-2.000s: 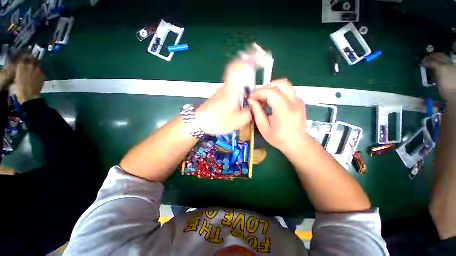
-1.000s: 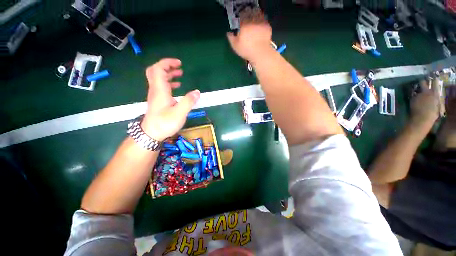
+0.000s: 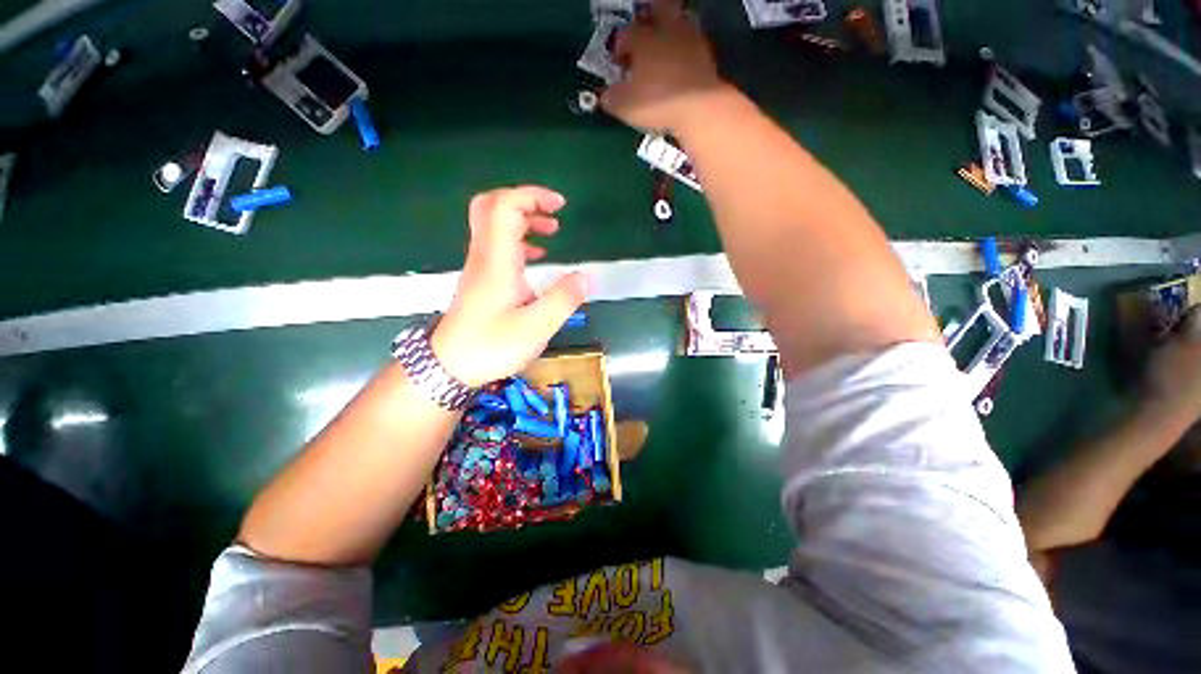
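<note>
My right hand point(image 3: 663, 66) reaches to the far top middle, over a white plastic housing point(image 3: 603, 50) that it partly hides; whether the fingers grip it I cannot tell. My left hand point(image 3: 511, 283), with a metal watch at the wrist, is empty, fingers apart and curled, above the far edge of the parts box point(image 3: 614, 435). The box holds blue cylinders point(image 3: 530, 419) and a tangled red mass of leads point(image 3: 481, 487). Another white housing point(image 3: 665, 159) lies beyond the strip, partly behind my right forearm, with a small round part point(image 3: 663, 209) beside it.
A pale metal strip point(image 3: 329, 300) crosses the green surface. A housing with a blue cylinder point(image 3: 227, 184) lies at the left, another housing point(image 3: 707, 329) near my right forearm. Several more lie far back and right. Another person's hand point(image 3: 1176, 362) is at the right edge.
The view has shifted left, so the box and strip appear further right. My right hand stays stretched out at the far housing; my left hand stays raised and empty.
</note>
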